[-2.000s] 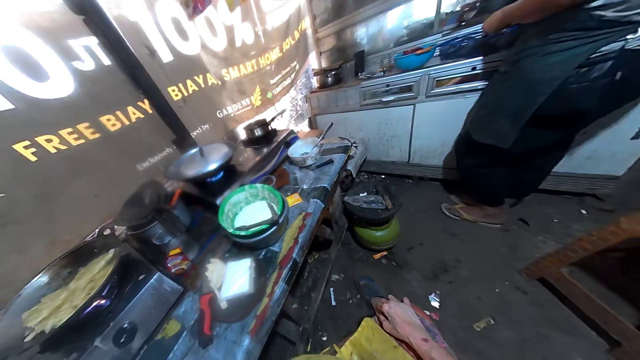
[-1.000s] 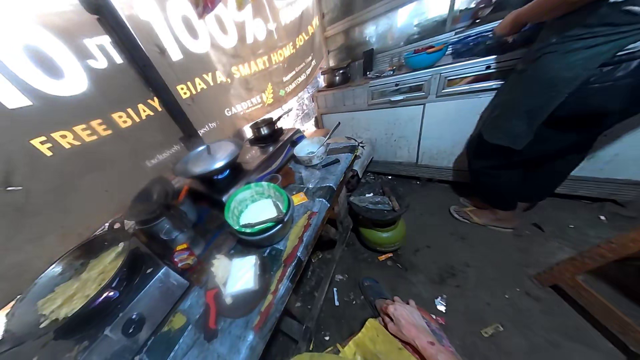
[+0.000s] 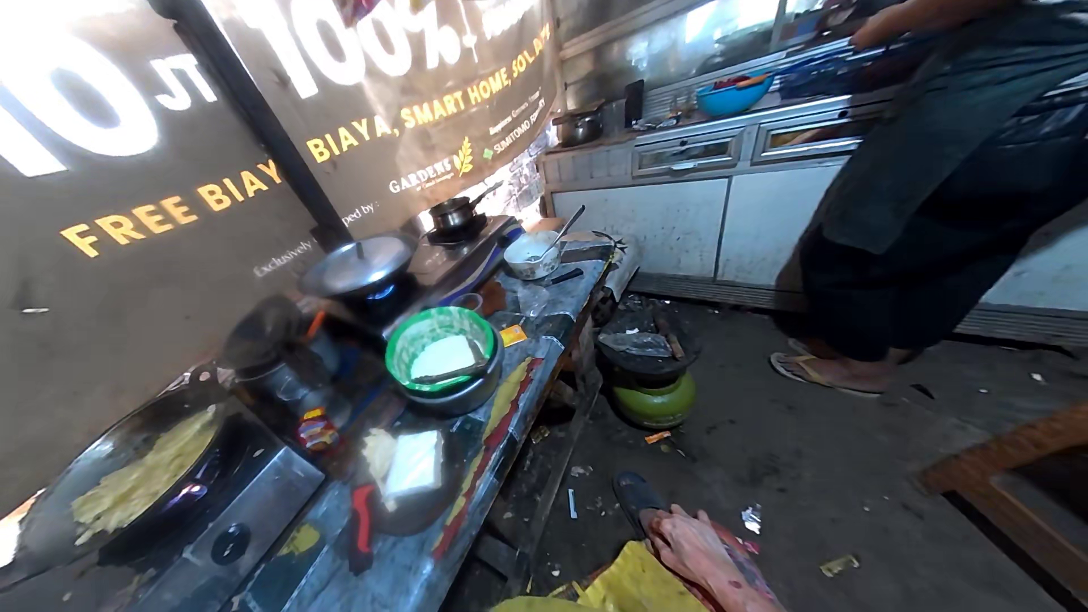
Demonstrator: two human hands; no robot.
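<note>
My right hand point(image 3: 699, 557) rests low in the view on my lap, next to yellow cloth point(image 3: 642, 582), with nothing visible held in it. My left hand is out of view. On the bench at left, a wok point(image 3: 51, 459) with pale food point(image 3: 149, 476) frying sits on a gas stove point(image 3: 223, 518). Beside it lie a white block point(image 3: 414, 461) on a dark round board point(image 3: 408, 518) and a red-handled tool point(image 3: 362, 518). A green basin point(image 3: 393, 348) holding white batter and a utensil rests in a metal pot point(image 3: 459, 398).
A lidded pan point(image 3: 361, 263) sits over a blue flame; a saucepan point(image 3: 455, 214) and white bowl point(image 3: 531, 255) stand farther back. A green gas cylinder point(image 3: 654, 401) is on the floor. Another person point(image 3: 926, 195) stands by the cabinets point(image 3: 765, 221). A wooden frame point(image 3: 1011, 450) is at right.
</note>
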